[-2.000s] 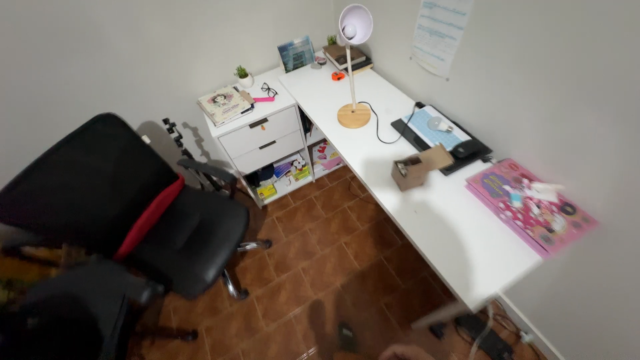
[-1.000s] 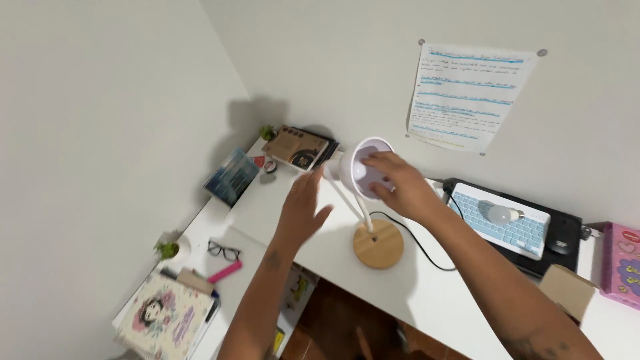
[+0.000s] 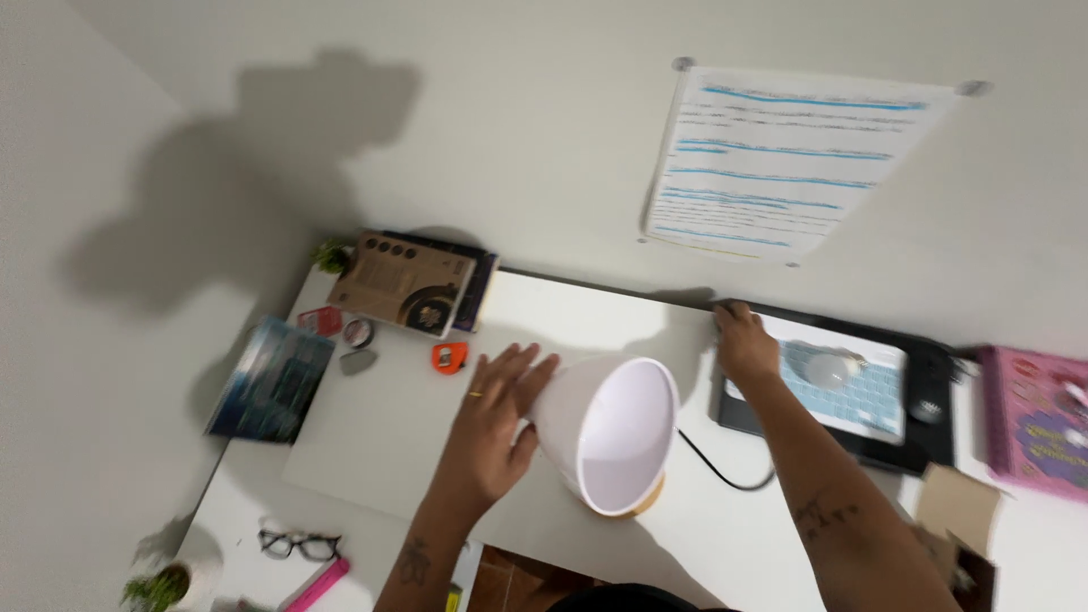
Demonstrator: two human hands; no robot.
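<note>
A white desk lamp (image 3: 608, 433) stands on the white desk, its shade turned up toward me and its round wooden base (image 3: 643, 500) mostly hidden behind it. My left hand (image 3: 497, 412) rests against the left side of the shade, fingers spread. My right hand (image 3: 746, 344) is at the upper left corner of a black laptop or tray (image 3: 739, 414), fingers bent; whether they hold anything I cannot tell. A light bulb (image 3: 831, 371) lies on the white and blue keyboard (image 3: 880, 399) there. A black cable (image 3: 718, 476) runs right from the lamp.
Books (image 3: 404, 285), an orange tape measure (image 3: 449, 357), small tins and a blue picture (image 3: 276, 382) are at the left back. Glasses (image 3: 299, 545), a pink marker (image 3: 319, 586) and a potted plant (image 3: 166, 585) sit nearer. An opened cardboard box (image 3: 960, 510) and a pink book (image 3: 1041, 421) are right.
My right hand has left the lamp's shade and moved right to the laptop or tray's corner. My left hand is now against the shade. The view has come closer to the desk.
</note>
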